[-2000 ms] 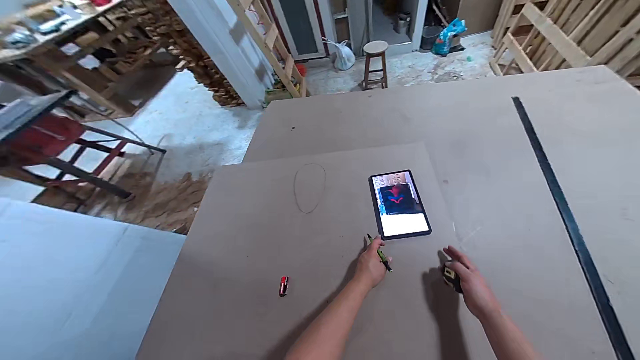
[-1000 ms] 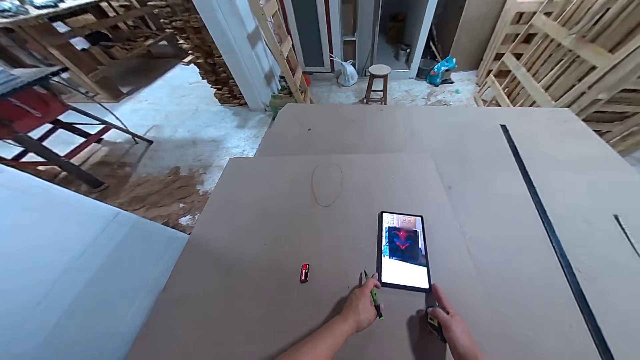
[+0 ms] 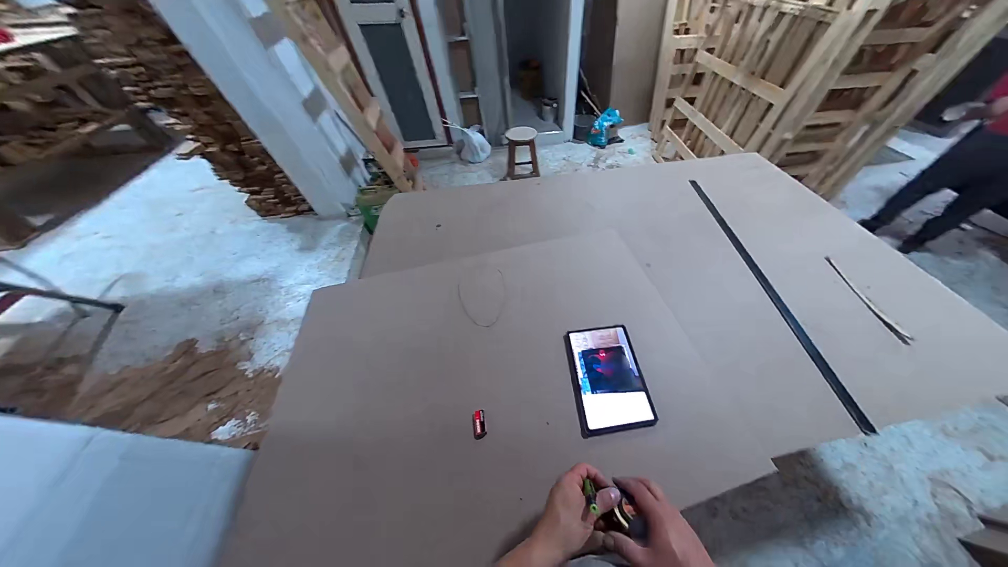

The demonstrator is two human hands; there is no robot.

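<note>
Near the bottom edge, my left hand (image 3: 572, 504) holds a green and black pen (image 3: 590, 496). Close against it, my right hand (image 3: 652, 524) grips a small dark tape measure (image 3: 622, 516) with a yellow part. Beyond both hands, a tablet (image 3: 613, 379) lies on a large brown board (image 3: 378, 378), its screen lit with a red and dark picture. A small red and black object (image 3: 479, 424), perhaps a battery, lies left of the tablet. A thin oval outline (image 3: 481, 299) is drawn on the board farther back.
A long dark strip (image 3: 776, 299) and a thin curved offcut (image 3: 866, 299) lie on the panel beneath at the right. Beyond it are a wooden stool (image 3: 521, 152), wooden racks (image 3: 732, 79) and a blue bag (image 3: 605, 127). A person (image 3: 961, 157) stands at the far right.
My hands have come together near the bottom edge, away from the tablet; earlier they were apart beside its lower end. The view has shifted, bringing a person into sight at right.
</note>
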